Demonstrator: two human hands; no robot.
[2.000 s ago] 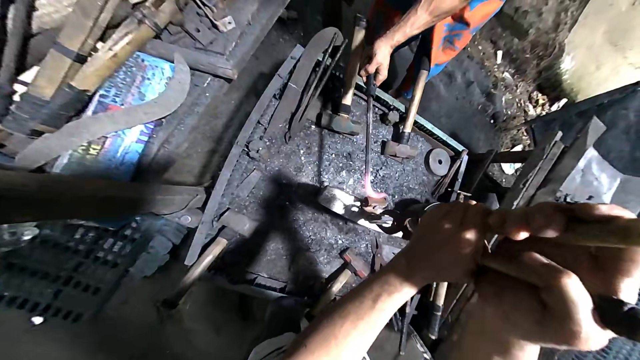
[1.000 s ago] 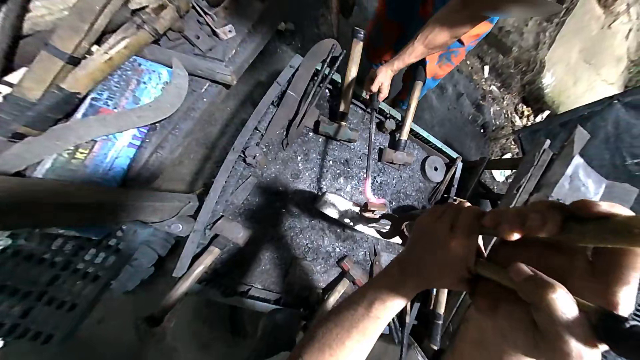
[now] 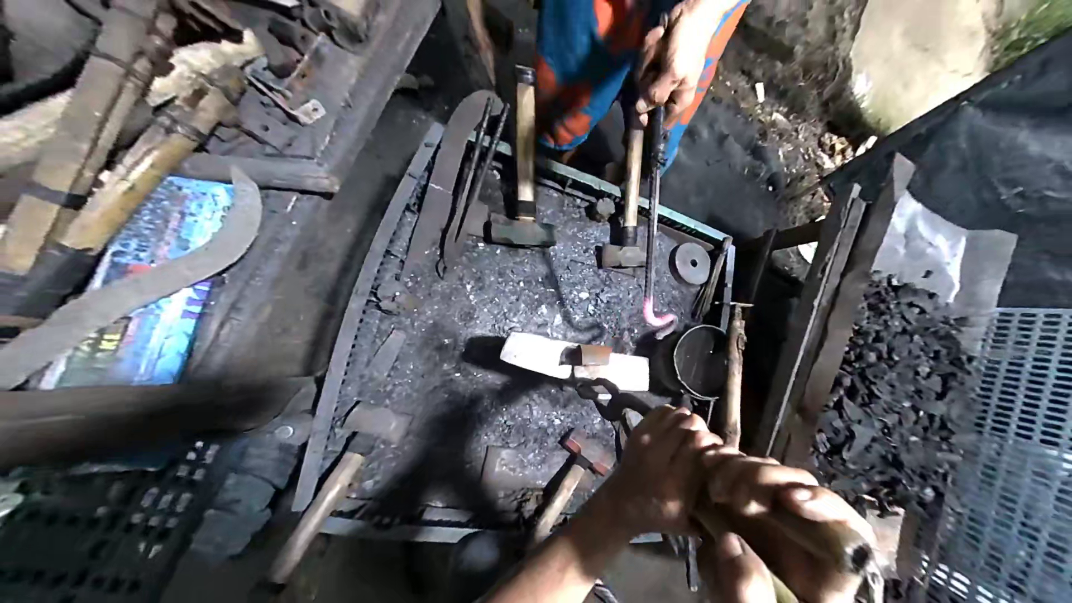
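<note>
Tongs (image 3: 610, 400) reach from my hands to a small brown metal piece (image 3: 593, 355) on the bright anvil face (image 3: 536, 352). My left hand (image 3: 662, 465) is closed around their handles, nearer the jaws. Just behind it, my right hand (image 3: 783, 523) also closes around the handles. Beyond the anvil, a co-worker's hand (image 3: 672, 63) holds a dark rod (image 3: 653, 218) upright in the view, its hooked end (image 3: 659, 318) glowing pink, apart from the metal piece. The far handle ends are partly hidden by my right hand.
Hammers (image 3: 522, 230) (image 3: 624, 255) stand at the far edge of the grit-covered work surface (image 3: 469, 310), and others (image 3: 373, 423) (image 3: 586, 452) lie nearer me. A metal can (image 3: 700, 362) and a round disc (image 3: 693, 263) are at right. A curved blade (image 3: 167, 280) lies left; charcoal (image 3: 888, 394) fills the right side.
The rod's glowing hooked end has moved off the metal piece and now hangs to its right. The view has shifted, showing more of the right side.
</note>
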